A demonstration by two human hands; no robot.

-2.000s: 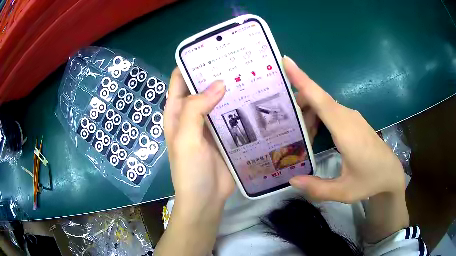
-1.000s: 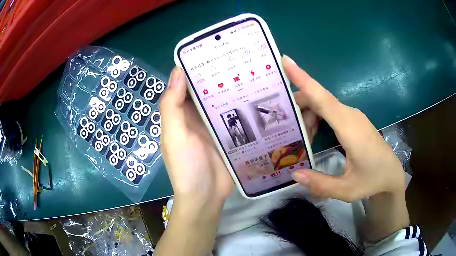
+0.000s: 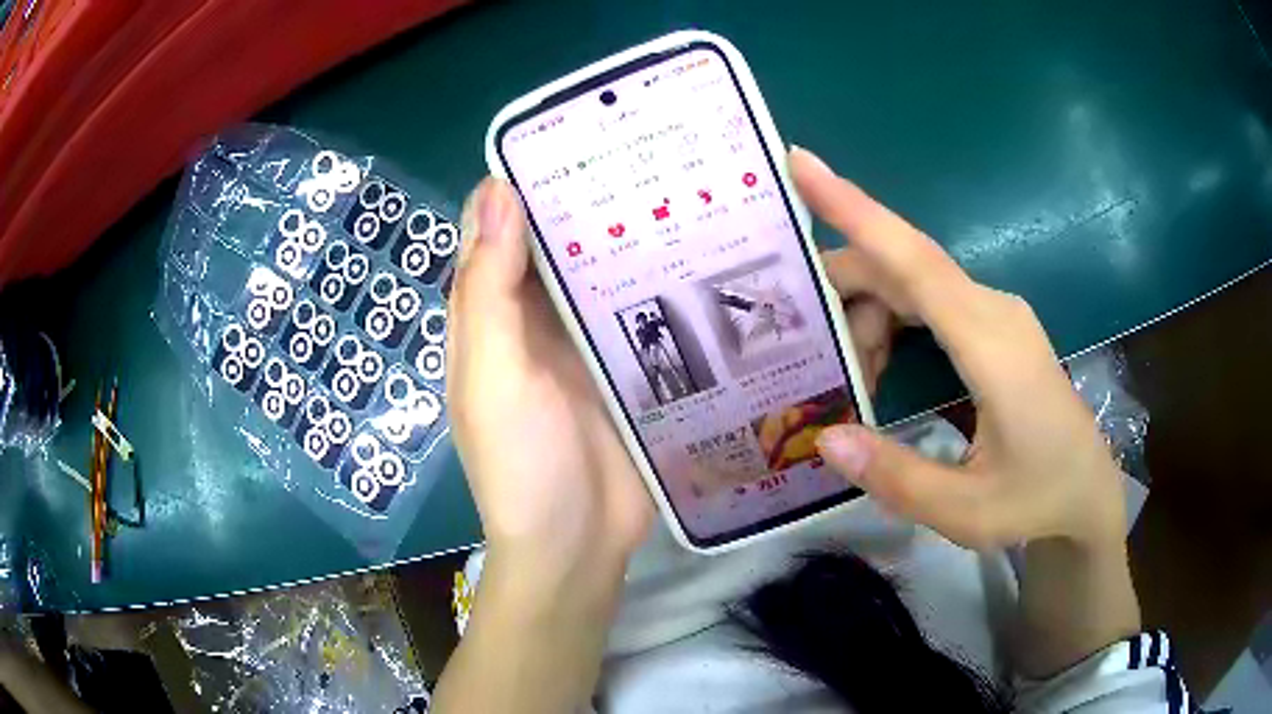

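Note:
A smartphone [image 3: 698, 300] in a white case, with a lit screen, is held above the bench edge, tilted a little to the left. My left hand [image 3: 537, 405] is bare and holds its left side, the thumb along the edge. My right hand [image 3: 977, 377] holds its right side, with fingers behind it and the thumb over the lower right of the screen. A clear plastic sheet [image 3: 328, 321] with rows of black-and-white ringed lens pieces lies left of the phone, its right part hidden by my left hand.
A red foam tray stack [image 3: 182, 112] stands at the upper left of the green bench [image 3: 1060, 154]. Thin orange sticks [image 3: 102, 481] lie near the left bench edge. A dark shiny bundle [image 3: 25, 384] is at the far left. Crinkled clear plastic [image 3: 300, 649] is below the edge.
My left thumb has moved off the screen to the phone's left edge. My right thumb has moved slightly up over the lower screen. The phone is still held in both hands.

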